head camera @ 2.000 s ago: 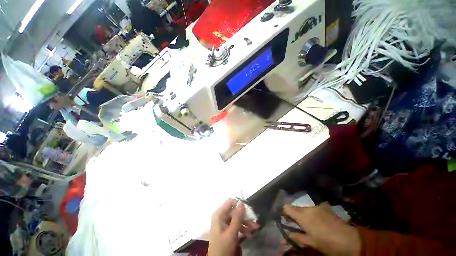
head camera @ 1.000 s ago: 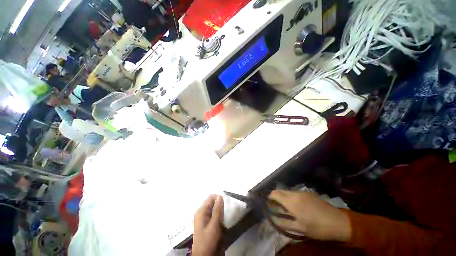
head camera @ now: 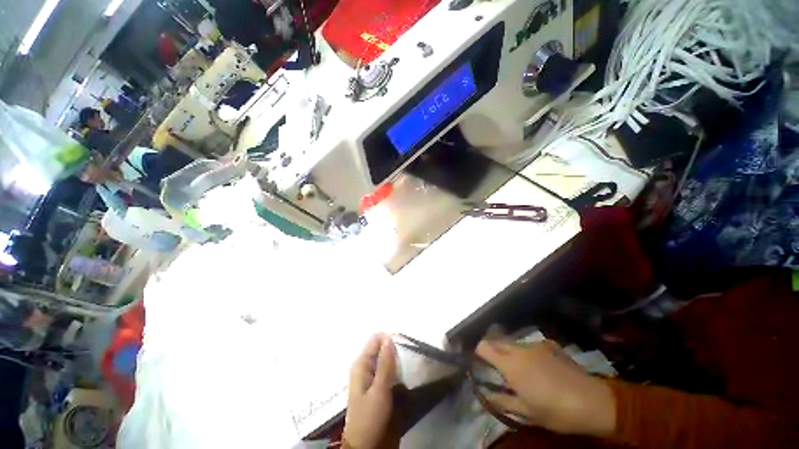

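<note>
My right hand (head camera: 545, 382) holds black-looped scissors (head camera: 477, 375) at the table's front edge, blades pointing left. My left hand (head camera: 371, 386) pinches a white fabric piece (head camera: 422, 361); the blade tips lie beside its fingertips, at the fabric. Whether the blades have fabric between them is hard to tell. The bright white garment pile (head camera: 236, 324) covers the table to the left, its details washed out by glare. The sewing machine (head camera: 350, 149) stands behind it, with a small red piece (head camera: 378, 195) near the needle.
Thread snips (head camera: 510, 212) lie right of the bed plate (head camera: 429, 230), with a black loop (head camera: 592, 195) behind. White strips (head camera: 666, 66) heap at the upper right, above blue patterned cloth (head camera: 740, 197). A red shiny bag (head camera: 372, 26) is behind the machine. A person (head camera: 91, 127) sits far left.
The scissors moved left from low beside my right hand up to my left fingertips. My left hand shifted left with the fabric. In the last second both hands moved only slightly.
</note>
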